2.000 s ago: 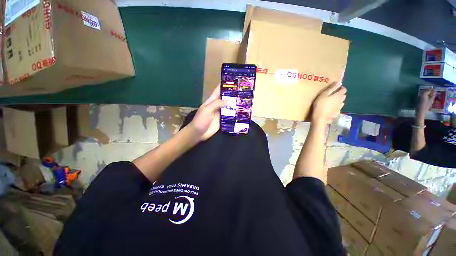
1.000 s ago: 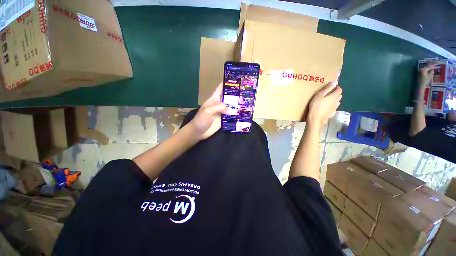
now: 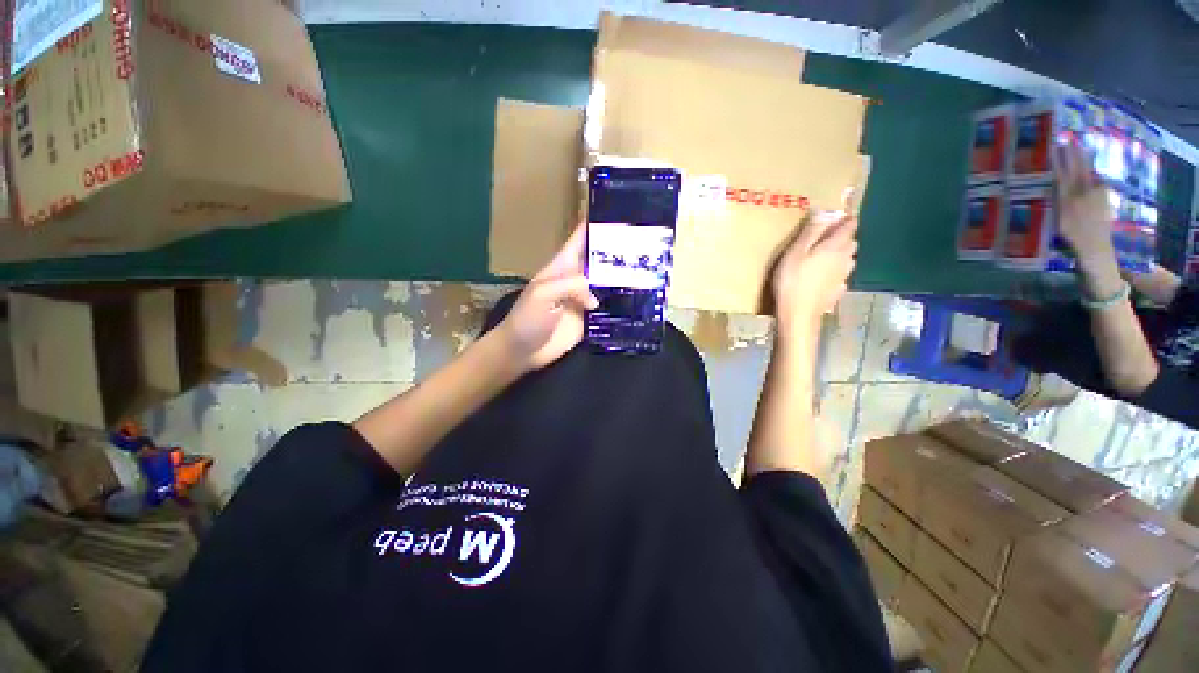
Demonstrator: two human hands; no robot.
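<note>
My left hand (image 3: 546,310) holds an upright black smartphone (image 3: 633,260) with a lit screen, in front of my chest and over the near edge of a carton. The brown shipping carton (image 3: 723,125) with red lettering lies on the green bench, with a plain flap (image 3: 537,191) sticking out to its left. My right hand (image 3: 815,267) rests on the carton's near right corner, with the fingers bent over its side. Whether the fingers grip the edge is hard to see. The phone hides part of the carton's left side.
A closed, labelled carton (image 3: 250,145) stands at the left of the green bench (image 3: 421,145). At the right, another person's hand (image 3: 1089,217) is at white, red and blue boxes (image 3: 1006,184). Stacked cartons (image 3: 1012,526) and a blue stool (image 3: 957,348) are on the floor.
The carton and my right hand have shifted left. The phone screen shows a different page. The other person's hands and the small boxes have moved left along the bench.
</note>
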